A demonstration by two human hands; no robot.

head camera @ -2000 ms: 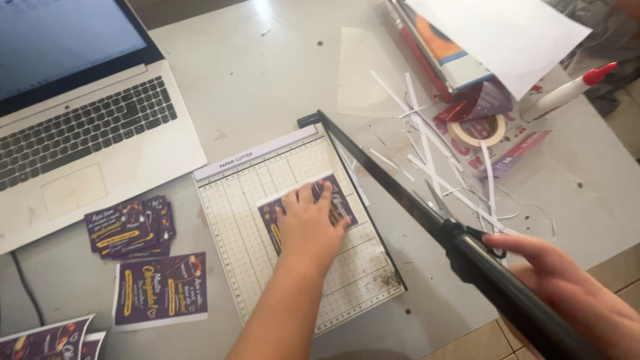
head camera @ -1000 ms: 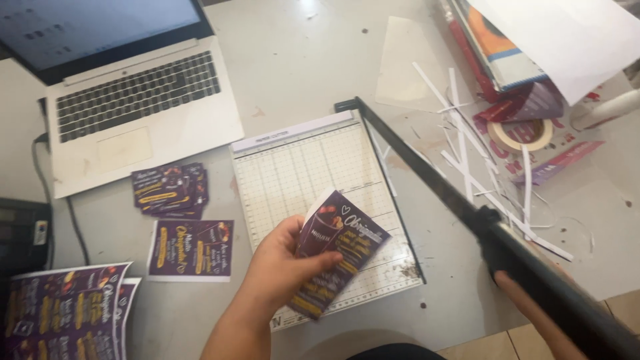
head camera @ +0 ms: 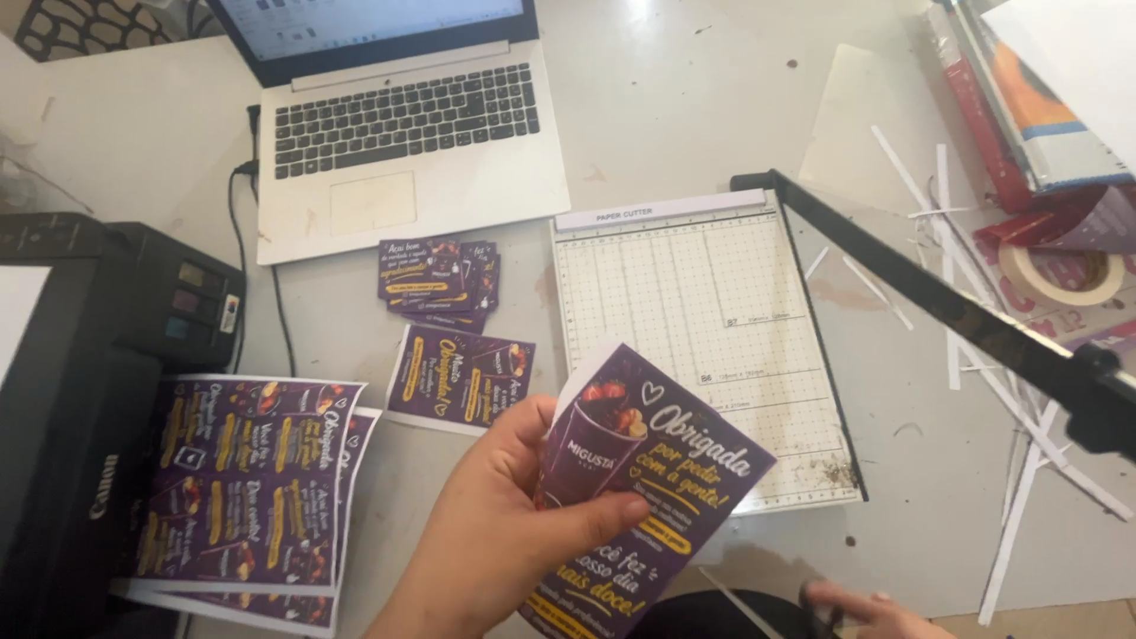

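My left hand (head camera: 524,524) pinches a purple printed paper sheet (head camera: 643,497) with a white edge, thumb on its face, over the lower left of the paper cutter (head camera: 639,284). The cutter's black blade arm (head camera: 932,293) stands raised, slanting to the right. At the bottom edge, my right hand (head camera: 856,612) is partly in view, blurred, with a dark loop and thin blade that look like scissors (head camera: 741,603). Left of the cutter are a stack of small purple cards (head camera: 435,275) and a two-design printed piece (head camera: 461,377).
An open laptop (head camera: 470,177) stands behind the cards. A black printer (head camera: 80,426) is at left, with larger printed sheets (head camera: 248,488) beside it. White paper offcuts (head camera: 1012,479), a masking tape roll (head camera: 1012,271) and a red-edged stack of stationery (head camera: 976,124) lie at right.
My left hand has lifted the printed sheet off the cutter bed. My right hand has come away from the cutter's arm, down to the bottom edge. The view has swung left.
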